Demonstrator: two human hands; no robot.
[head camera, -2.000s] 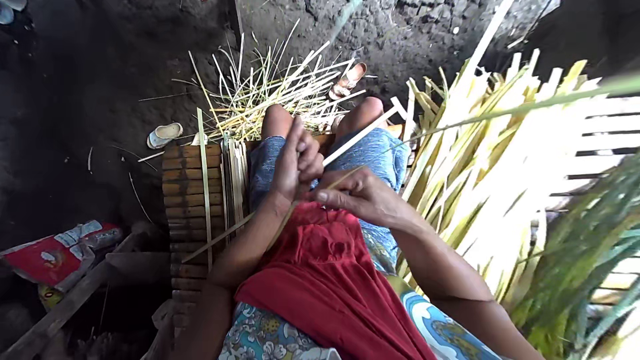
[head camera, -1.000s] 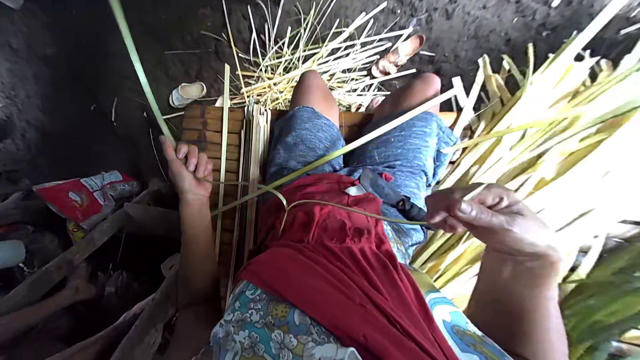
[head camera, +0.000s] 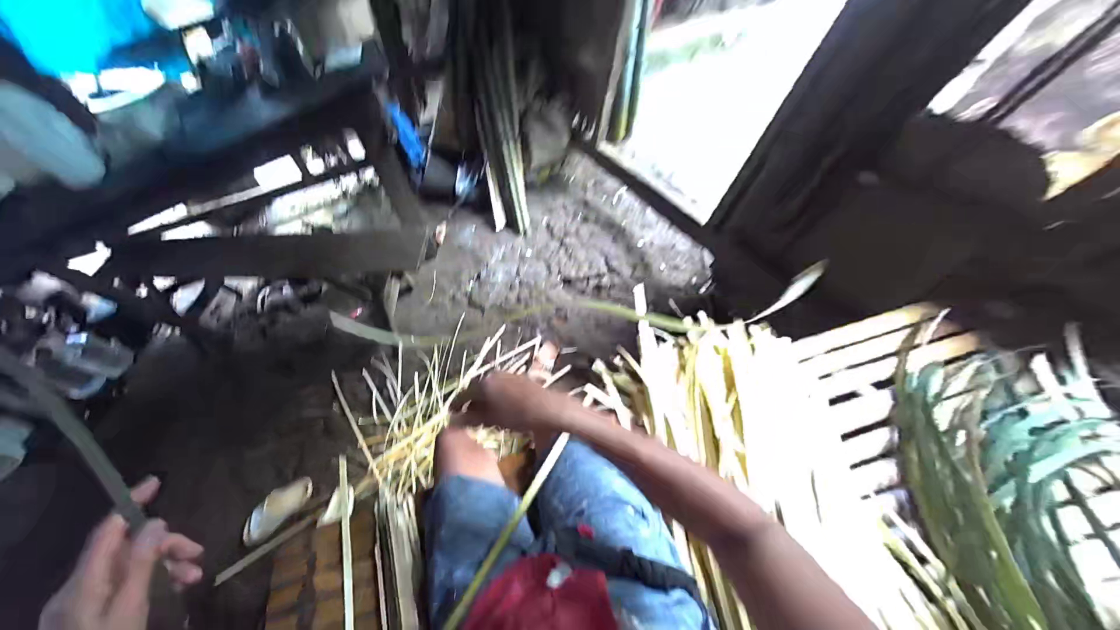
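Observation:
My left hand (head camera: 127, 556) is at the lower left, its fingers closed around a long green leaf strip (head camera: 74, 429) that runs up to the left edge. My right hand (head camera: 494, 402) reaches forward above my knees, over a heap of thin pale strips (head camera: 407, 442) on the ground; it is blurred, and whether it holds anything does not show. A narrow green-yellow strip (head camera: 512, 521) lies slantwise across my lap, over the blue shorts and red cloth (head camera: 542, 599). Another long strip (head camera: 612, 308), blurred, arcs in front of the right hand.
Pale split leaf strips (head camera: 717, 385) are piled on a slatted bamboo bench (head camera: 875, 350) at right, beside green leaves (head camera: 971, 472). More strips lie by my left thigh. A slipper (head camera: 278, 509) rests on the dark ground. Wooden beams (head camera: 262, 262) stand at left, a bright doorway ahead.
The view has tilted up strongly toward the room. My right hand has moved from beside my lap to forward over the knees. My left hand still has a strip in it.

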